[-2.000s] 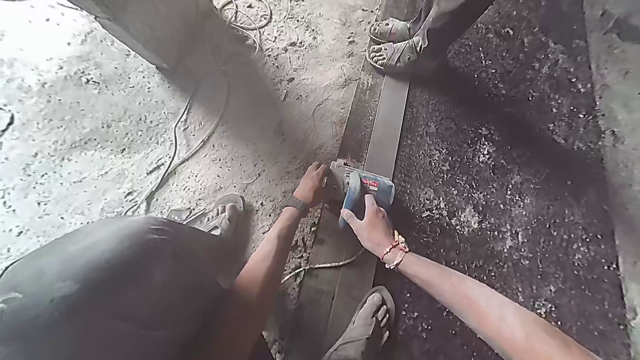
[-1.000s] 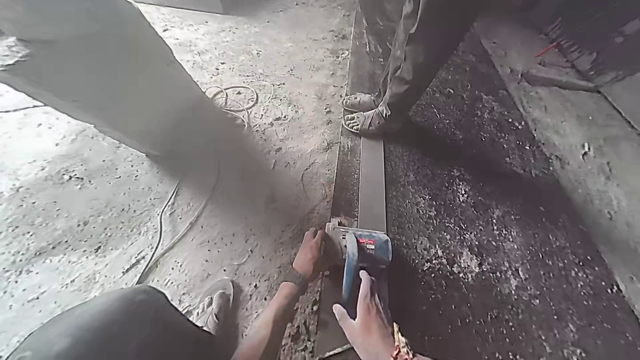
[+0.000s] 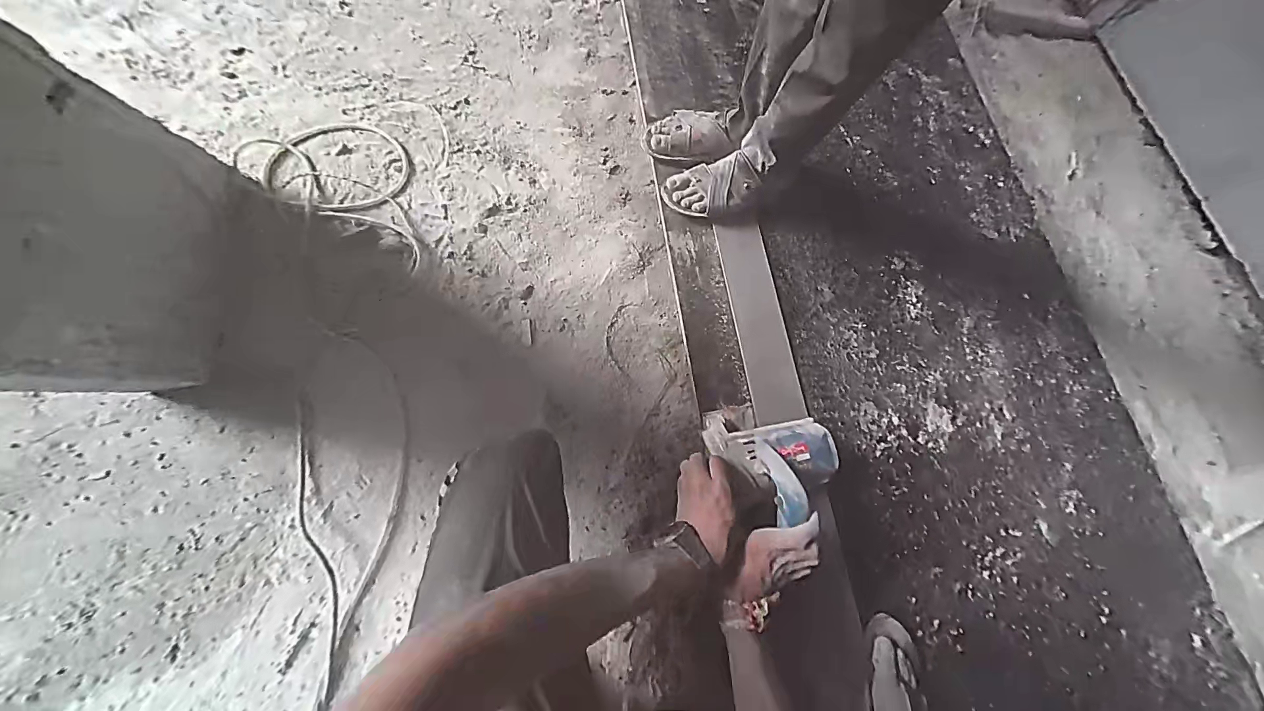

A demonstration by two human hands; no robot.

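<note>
A blue power saw with a metal guard and a red label rests on a long, narrow grey board or stone strip. My left hand, with a dark band at its wrist, is closed around the saw's front left part. Its fingertips are partly hidden. My right hand, with a beaded bracelet at its wrist, grips the rear of the saw's blue handle. The strip lies on a wider dark slab. Dust blurs the air left of the saw.
Another person's sandalled feet stand on the strip's far end. A cable runs along the dusty floor at the left, with loose coils farther off. A large pale block is at the left edge. A concrete ledge borders the right side.
My right hand was open with fingers spread at the handle a second ago and is now closed on it. The view has shifted.
</note>
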